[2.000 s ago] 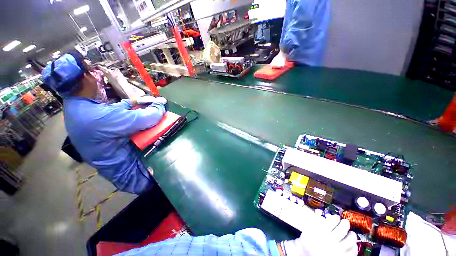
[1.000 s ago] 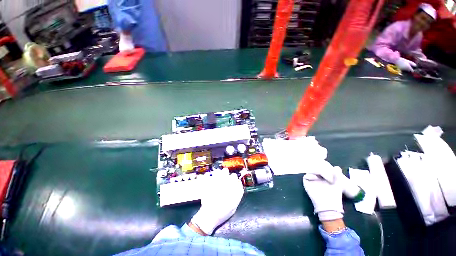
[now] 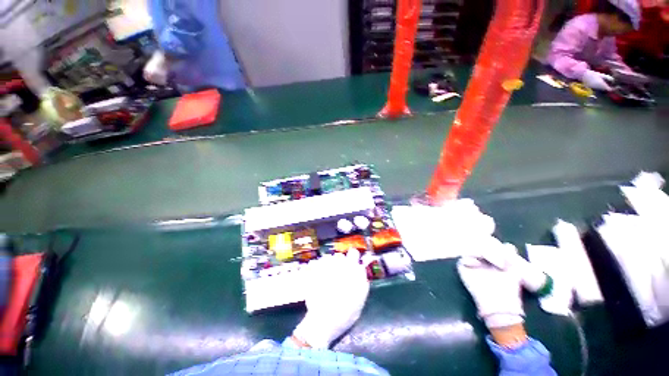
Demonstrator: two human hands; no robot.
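The power supply board [image 3: 286, 246] lies on the green bench in front of me, with long pale heat sinks, a yellow and brown transformer [image 3: 282, 245] and orange-copper chokes [image 3: 386, 238]. My left hand [image 3: 336, 299], in a white glove, rests on its near edge by the chokes; its fingertips are partly blurred against the parts. My right hand [image 3: 495, 288], also gloved, is right of the board and holds the white glue syringe [image 3: 527, 272], whose green cap points right. The syringe's front part is over the white wiping paper [image 3: 444, 233], and its tip is hard to see.
Orange-red wrapped posts [image 3: 480, 110] stand behind the paper. White tubes [image 3: 577, 264] and a black box piled with white items [image 3: 637, 257] lie at right. A red pad [image 3: 195, 109] is across the bench. A person in blue [image 3: 194, 44] and one in pink [image 3: 583, 48] are beyond.
The view has swung right from the aisle, then slightly left. My right hand and syringe have come into view. Over the last second both hands keep nearly the same places beside the board.
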